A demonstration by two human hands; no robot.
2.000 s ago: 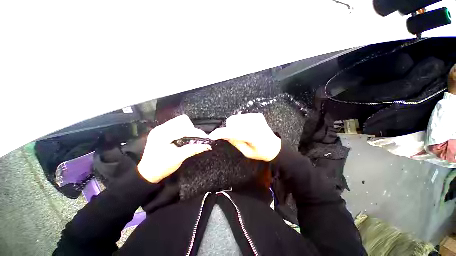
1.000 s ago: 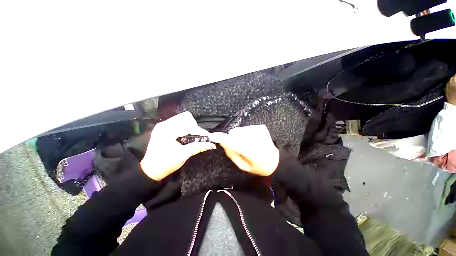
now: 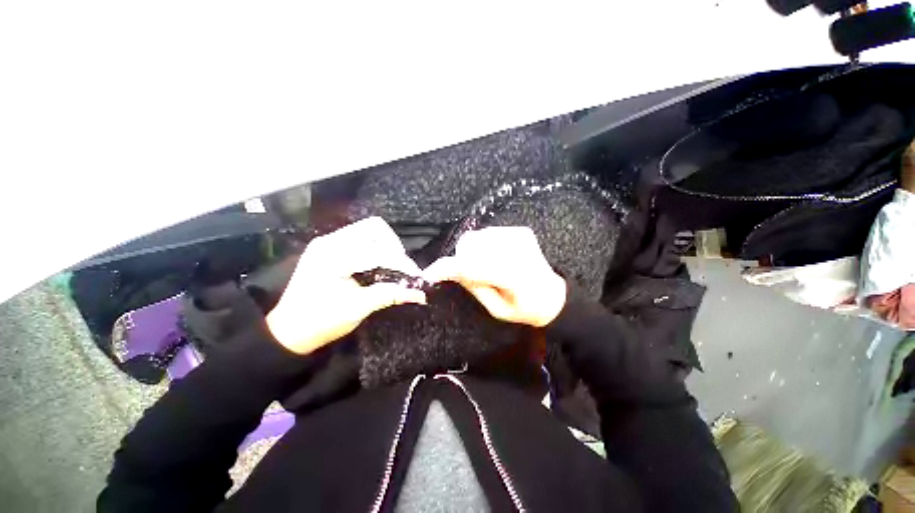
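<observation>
A black speckled garment (image 3: 431, 341) lies over my lap and runs up under the table edge. A dark trim with silvery glints (image 3: 386, 277) edges it. My left hand (image 3: 336, 286) pinches the trimmed edge between thumb and fingers. My right hand (image 3: 502, 276) has its fingertips together against the same edge, touching the left fingertips. Whether it holds a needle is too small and overexposed to tell. More of the glinting trim curves over the cloth beyond my right hand.
A white table (image 3: 301, 90) spans the top, with black spools (image 3: 871, 30) at its far right. A second black garment (image 3: 793, 150) with pale edging lies right, near another person's sleeve (image 3: 888, 245). A purple item (image 3: 150, 329) is lower left. An olive bundle (image 3: 788, 471) lies on the floor.
My right hand moved slightly away, then came back up against the left fingertips. My left hand keeps its pinch on the trim. The view has shifted slightly.
</observation>
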